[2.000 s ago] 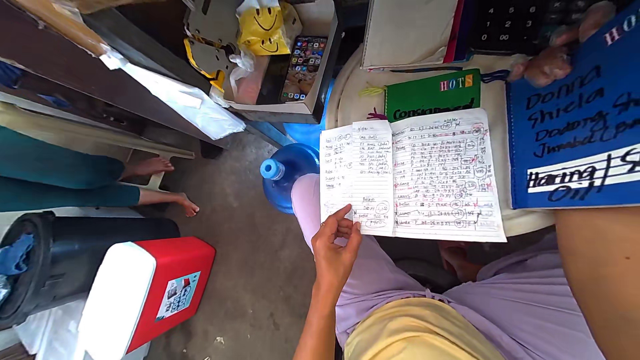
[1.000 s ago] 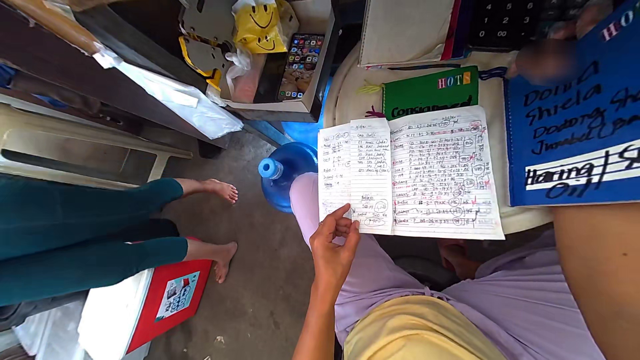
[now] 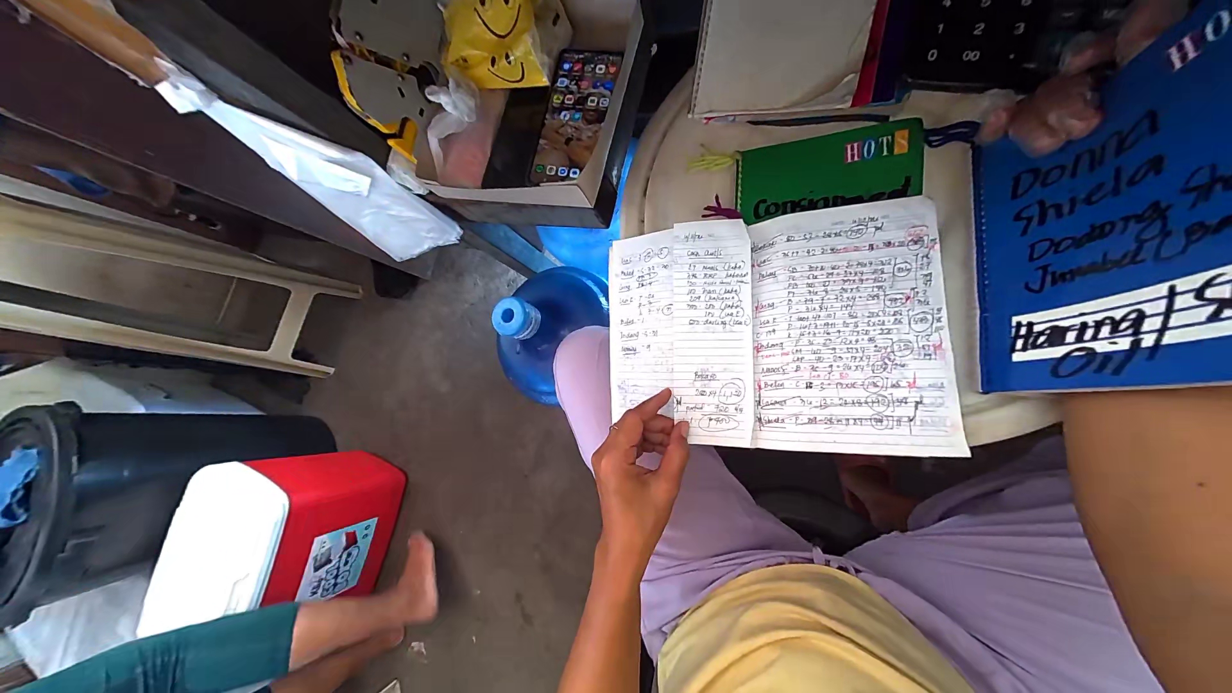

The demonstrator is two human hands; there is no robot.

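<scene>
An open notebook [image 3: 847, 337] with handwritten, ruled pages lies over the near edge of a pale round plastic seat or table [image 3: 664, 173]. At the lower edge of its left page, my left hand [image 3: 640, 448] holds the paper between thumb and fingers. Toward the upper right, my right hand [image 3: 1054, 111] is beside the top left corner of a blue notebook [image 3: 1088, 327] that bears large handwriting. That notebook hides much of the right hand and forearm, so its grip is unclear. A green notebook [image 3: 828, 164] lies partly under the open one, and a black calculator [image 3: 972, 43] is above.
Top centre, a box [image 3: 520, 197] holds a smartphone [image 3: 577, 115] and a yellow smiley-face bag [image 3: 496, 43]. A blue water jug [image 3: 553, 332] stands by my knee. Lower left are a red and white cooler [image 3: 337, 491], a black bin [image 3: 192, 462] and another person's legs [image 3: 356, 626].
The other person's legs have moved down the view, from beside the pale plastic frame to below the cooler, uncovering the black bin. My left hand has stayed at the same page edge.
</scene>
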